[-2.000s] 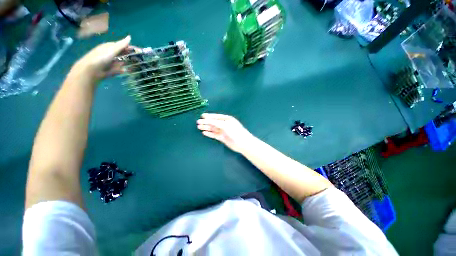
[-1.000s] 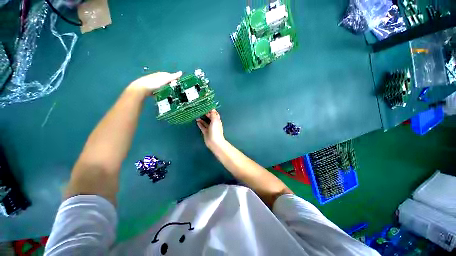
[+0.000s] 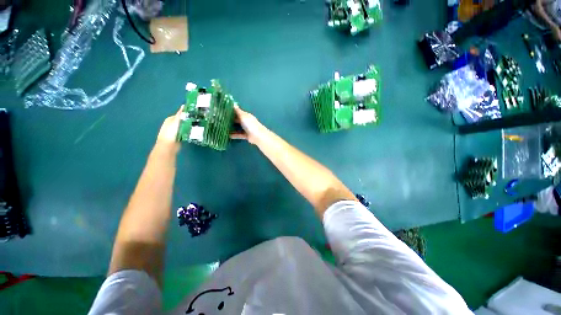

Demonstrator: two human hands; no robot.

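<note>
A stack of green PCB panels (image 3: pixel 212 120) with white blocks on its top panel is between my two hands, on or just above the green bench mat. My left hand (image 3: pixel 170 128) holds its left side. My right hand (image 3: pixel 246 125) holds its right side, with the fingers partly hidden behind the stack. A pile of small black components (image 3: pixel 195 219) lies nearer me on the mat. A second stack of PCB panels (image 3: pixel 354 103) stands to the right, fanned at its left side.
More PCB boards (image 3: pixel 355 13) lie at the far edge. Clear plastic wrap (image 3: pixel 92 98) and a cardboard piece (image 3: pixel 168 34) are at far left. A crumpled plastic bag (image 3: pixel 465 95) and a dark bar (image 3: pixel 510 122) are at right. My right arm partly hides a small component pile (image 3: pixel 363 200).
The held stack has turned, its layered edges now facing right. My right hand has moved from its near side to its right side. The view has shifted, showing more boards at the far edge.
</note>
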